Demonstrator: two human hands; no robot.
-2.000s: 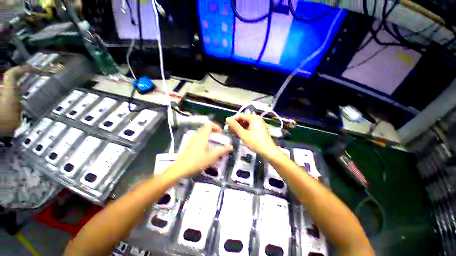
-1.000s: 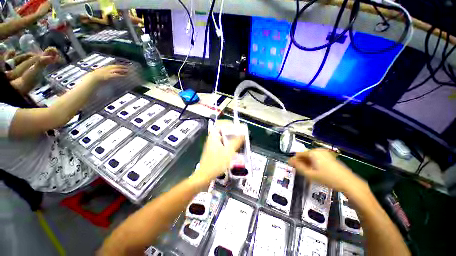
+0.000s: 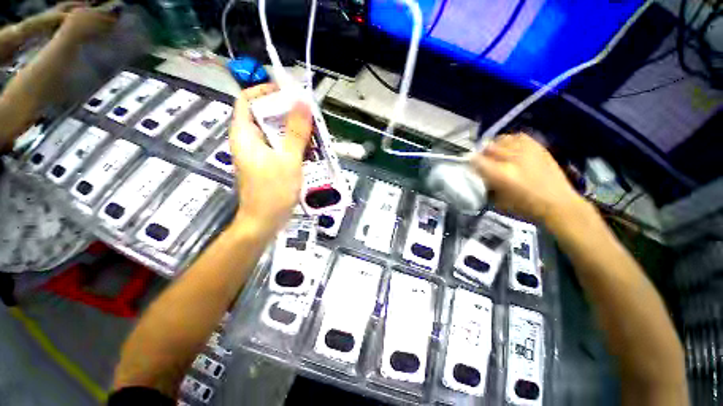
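Note:
My left hand (image 3: 268, 158) holds a white electronic unit (image 3: 322, 187) tilted above the near tray's upper left pockets. The unit's black oval has red beside it, and a white cable (image 3: 273, 47) runs down to its top end, where the join is hidden. My right hand (image 3: 519, 178) is closed around the white barcode scanner (image 3: 457, 185), whose rounded head is blurred over the tray's back edge. The clear blister tray (image 3: 372, 373) holds two rows of white units (image 3: 408, 325). One unit (image 3: 293, 258) lies overlapping another at its left end.
A second tray of units (image 3: 170, 258) lies at left, with another person's arms (image 3: 47, 63) beyond it. A blue mouse (image 3: 248, 70) lies behind. A blue monitor (image 3: 491, 40) and hanging cables are at the back. Stacked trays (image 3: 701, 341) stand at right. A red stool (image 3: 99, 281) is below left.
The view has shifted. My left hand has raised a unit from the tray area with the cable at its end. My right hand now has the scanner, which lay behind the tray earlier.

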